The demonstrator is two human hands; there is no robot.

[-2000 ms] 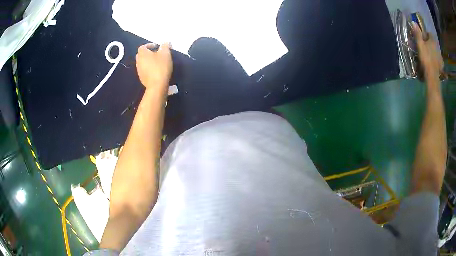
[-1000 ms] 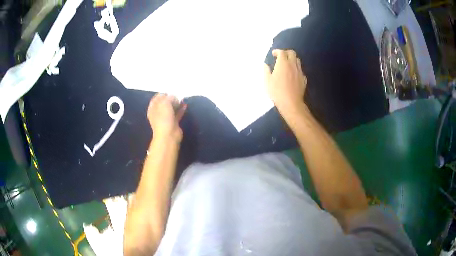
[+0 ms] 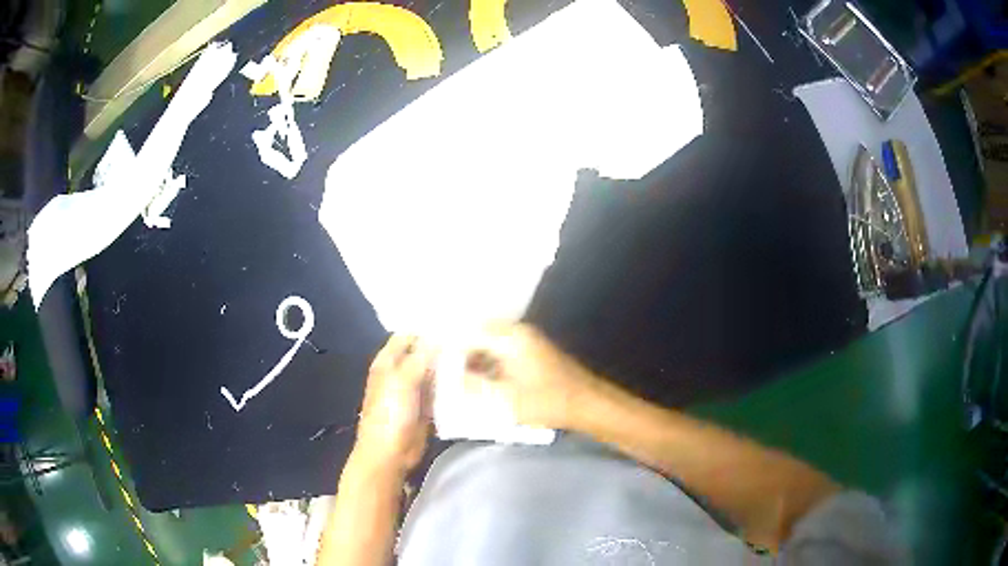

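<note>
A large bright white fabric panel point(image 3: 464, 188) lies on the black table point(image 3: 707, 276), its near end reaching my shirt. My left hand point(image 3: 398, 387) is at the left edge of that near end, fingers on the cloth. My right hand point(image 3: 525, 376) lies over the near end, fingers bent onto it, slightly blurred. The fingertips of both hands are hard to make out against the glare. A small white tape roll point(image 3: 295, 317) with its tail pulled out lies to the left of my left hand.
The steam iron point(image 3: 884, 221) stands on a pale sheet point(image 3: 948, 199) at the right table end, with a metal frame point(image 3: 857, 55) behind it. Yellow-orange templates point(image 3: 387, 31) lie at the far edge. White cloth point(image 3: 122, 210) and tape scraps point(image 3: 281, 142) lie at the left.
My right hand has left the iron and come over to the panel. The panel's near end has come closer to my body and changed shape. The view now shows more of the table's far side.
</note>
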